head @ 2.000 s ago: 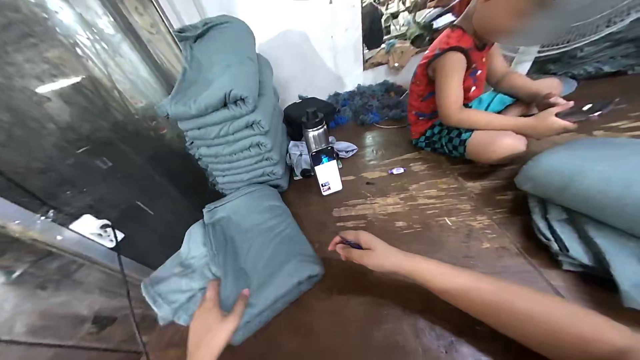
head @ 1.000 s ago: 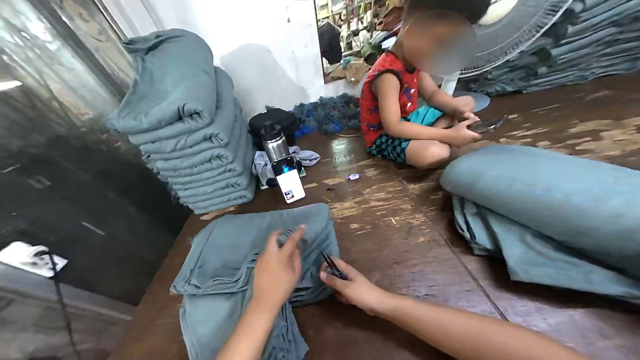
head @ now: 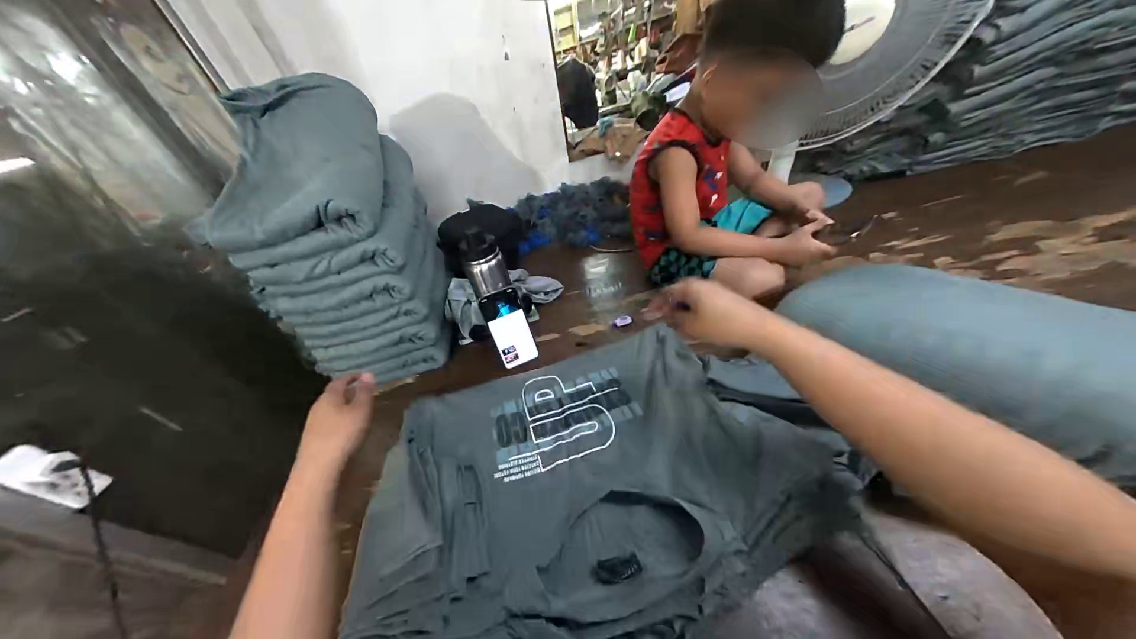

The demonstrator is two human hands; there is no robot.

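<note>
A grey-green T-shirt [head: 657, 444] with a printed front lies spread before me on other shirts of like colour, its neck opening towards me and a dark label inside. My left hand [head: 342, 413] is just beyond its far left corner, seemingly not touching, fingers a little apart with nothing visible in them. My right hand [head: 710, 311] is blurred above the shirt's far right corner, closed around a small dark tool, seemingly thread snips [head: 682, 306], mostly hidden by the fingers. Whether the right fingers also touch cloth, I cannot tell.
Tall folded garment stack [head: 328, 240] at the left; steel bottle [head: 485, 266] with a phone [head: 513, 337] leaning before it. A person [head: 688, 195] sits beyond my right hand, near a fan [head: 896, 62]. A large cloth bundle [head: 976, 355] lies on the right.
The folded cloth under my hands earlier is no longer seen in that form; a printed shirt now lies spread there. My hands have moved apart, towards the shirt's far corners.
</note>
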